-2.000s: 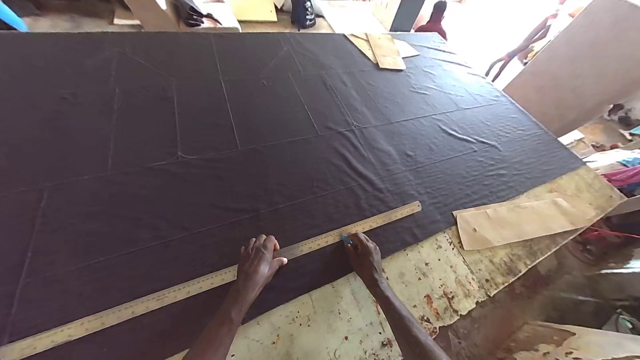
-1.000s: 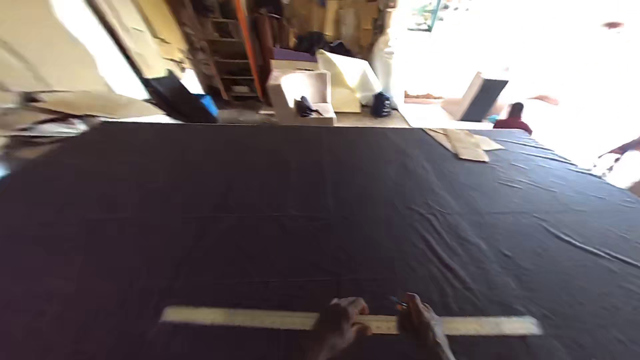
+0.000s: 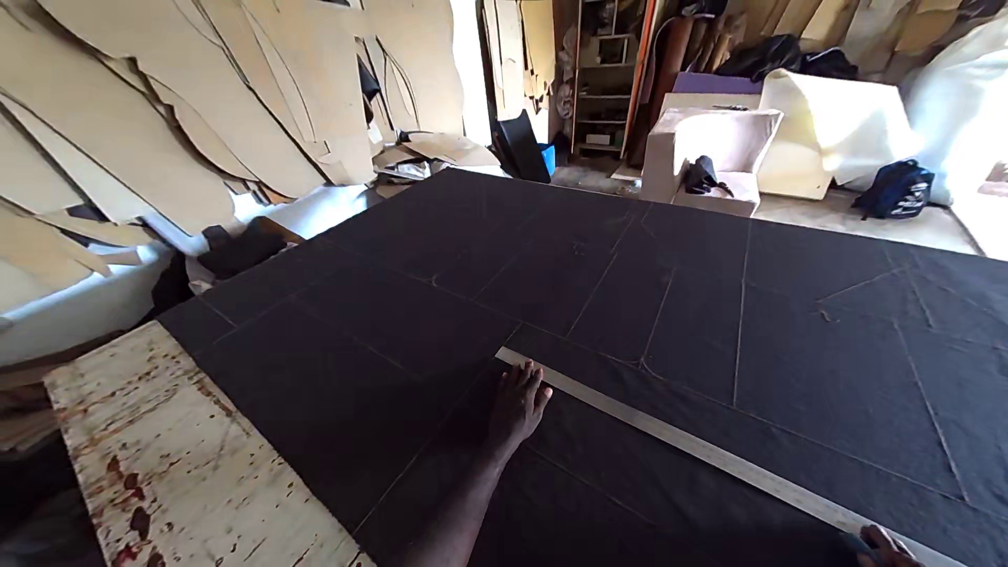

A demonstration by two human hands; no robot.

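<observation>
Dark fabric (image 3: pixel 598 299) marked with thin light lines lies over a large table. A long metal ruler (image 3: pixel 677 437) runs diagonally across it, from the middle down to the lower right. My left hand (image 3: pixel 520 405) presses near the ruler's upper left end, fingertips on its edge and on the cloth. At the lower right my right hand (image 3: pixel 886 547) is on the ruler near the frame's bottom edge, partly cut off; a small bluish thing shows beside its fingers, too blurred to name.
The stained tabletop (image 3: pixel 205 465) shows at the lower left. Large cardboard pattern pieces (image 3: pixel 299 87) hang on the left wall. Beyond the table stand an unfinished upholstered chair (image 3: pixel 709 157), a shelf unit (image 3: pixel 605 94) and a dark backpack (image 3: pixel 898 189).
The view has swung far to the left. The ruler now lies slanting down to the right, and my hands, close together one second ago, are far apart along it.
</observation>
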